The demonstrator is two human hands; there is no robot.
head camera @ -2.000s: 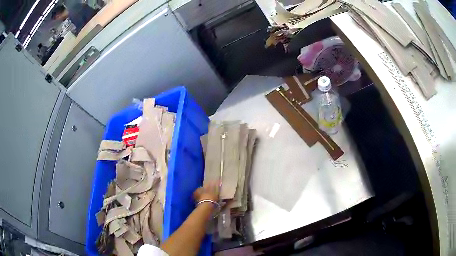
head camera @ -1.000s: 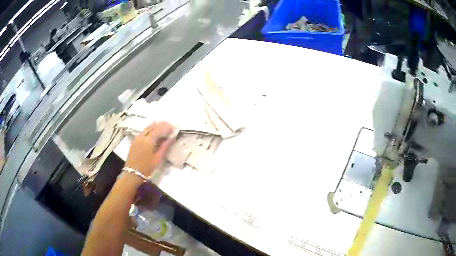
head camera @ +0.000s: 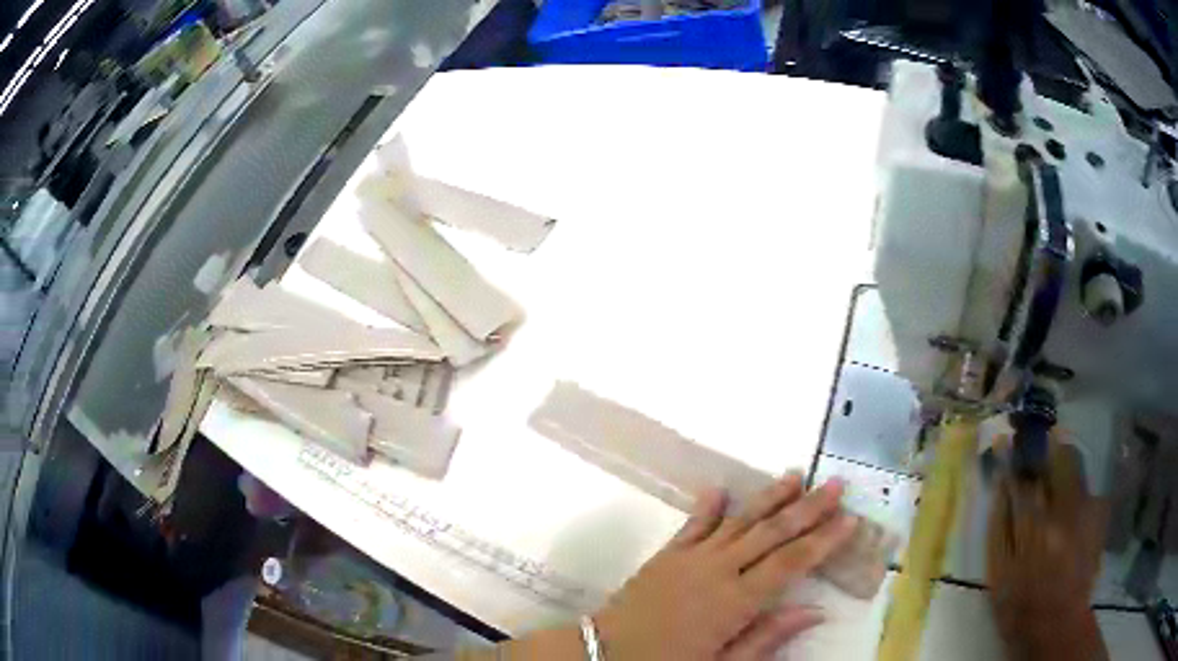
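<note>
A beige-grey fabric strip [head camera: 620, 439] lies slantwise on the white table, its right end near the needle plate. My left hand [head camera: 736, 575], with a bracelet at the wrist, lies flat over the strip's right part, fingers spread. My right hand [head camera: 1044, 549] is right of the yellow tape [head camera: 933, 542], its fingertips at a dark part below the sewing machine head [head camera: 924, 220]. Whether it grips anything is hidden. The presser foot area [head camera: 959, 375] is small and blurred; no fabric can be made out under it.
Loose beige strips [head camera: 433, 265] lie spread and heaped at the table's left, some hanging over its edge. A blue bin [head camera: 646, 36] stands beyond the far edge. A printed ruler [head camera: 439, 523] runs along the front edge. A grey bundle [head camera: 1147, 478] is at far right.
The view has swung from the blue bin and side shelf to the machine table. My left hand has moved from the strip pile to a strip nearer the machine. My right hand has come into view.
</note>
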